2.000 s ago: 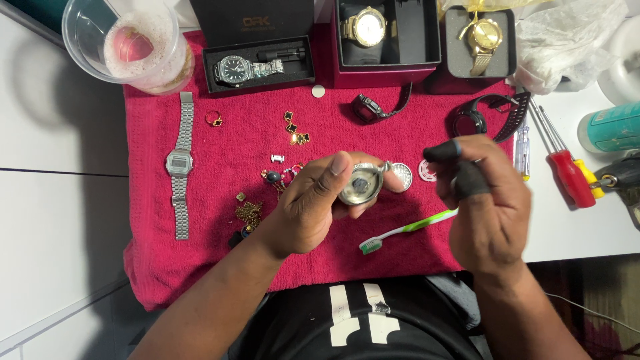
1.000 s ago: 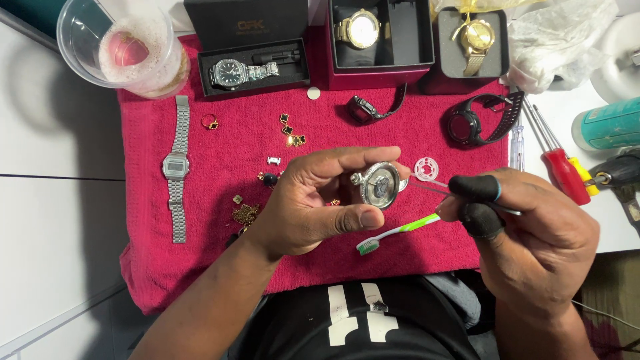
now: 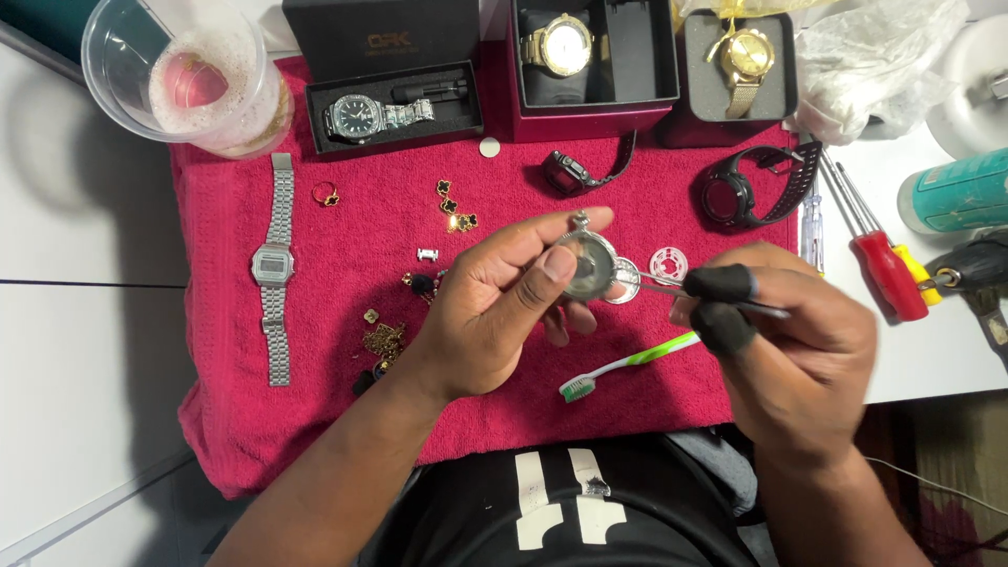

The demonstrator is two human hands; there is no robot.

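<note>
My left hand (image 3: pixel 504 303) grips a round silver pocket watch case (image 3: pixel 589 266) by its rim, crown upward, thumb on its near side. In my right hand (image 3: pixel 780 339), whose thumb and forefinger wear black finger cots, are thin metal tweezers (image 3: pixel 669 291); their tips are close to the case's right edge. Behind the tips lies a silver round disc (image 3: pixel 624 280), partly hidden, and beside it a clear plastic ring part (image 3: pixel 668 265). Below the hands, a green and white toothbrush (image 3: pixel 630 364) rests on the red towel (image 3: pixel 488 421).
Boxed watches (image 3: pixel 354 116) line the back, near a cup of foamy liquid (image 3: pixel 189 87). A steel digital watch (image 3: pixel 273 266) lies left, gold jewelry (image 3: pixel 384 340) left of centre. Black watches (image 3: pixel 728 197), screwdrivers (image 3: pixel 890 276) and a teal container (image 3: pixel 957 189) are at right.
Two seconds ago my right hand was raised, its tool not plain; the tweezers now reach the case. My left hand has turned the case since one second ago, so its crown points up.
</note>
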